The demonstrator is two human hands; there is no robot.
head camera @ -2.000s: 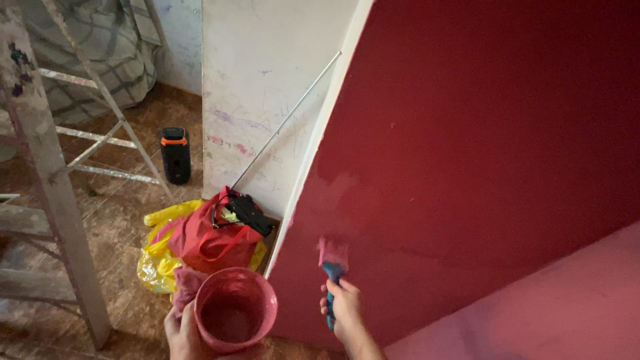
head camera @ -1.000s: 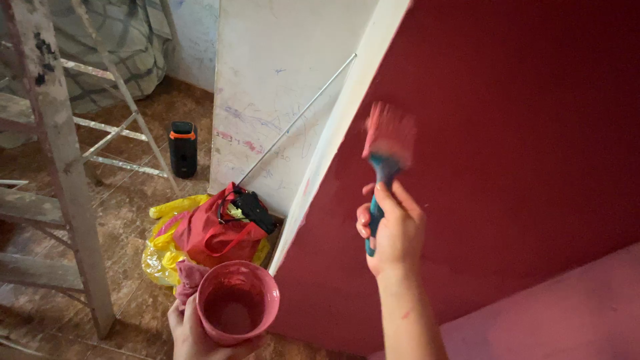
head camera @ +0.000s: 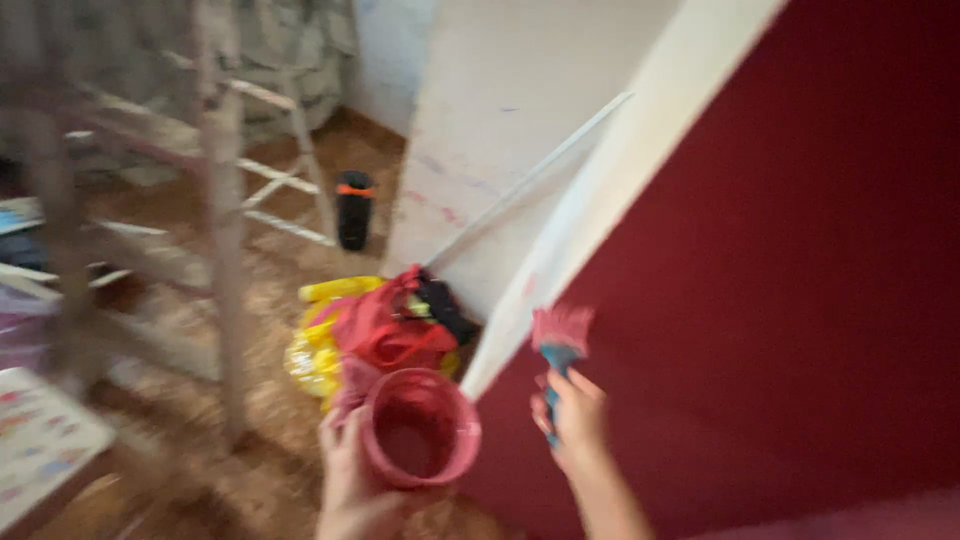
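My left hand (head camera: 349, 476) holds a pink plastic tub (head camera: 469, 431) with dark red paint inside, and a pink cloth (head camera: 354, 382) is bunched between that hand and the tub. In my right hand (head camera: 577, 416) is a paintbrush (head camera: 556, 358) with a blue-green handle, its bristles coated in pink-red and pointing up. The bristles are at the left edge of the dark red wall (head camera: 757, 300), beside the white edge strip (head camera: 600, 202); blur hides whether they touch it.
A wooden stepladder (head camera: 225, 225) stands at the left. Red (head camera: 397, 330) and yellow (head camera: 319, 352) bags lie on the brown floor below a leaning white rod (head camera: 532, 180). Behind are a black cylindrical object with an orange band (head camera: 354, 217) and a stained white surface (head camera: 45, 442) lower left.
The brush in my right hand has come down from higher on the red wall to its left edge. My left hand still holds the tub. The view has shifted left.
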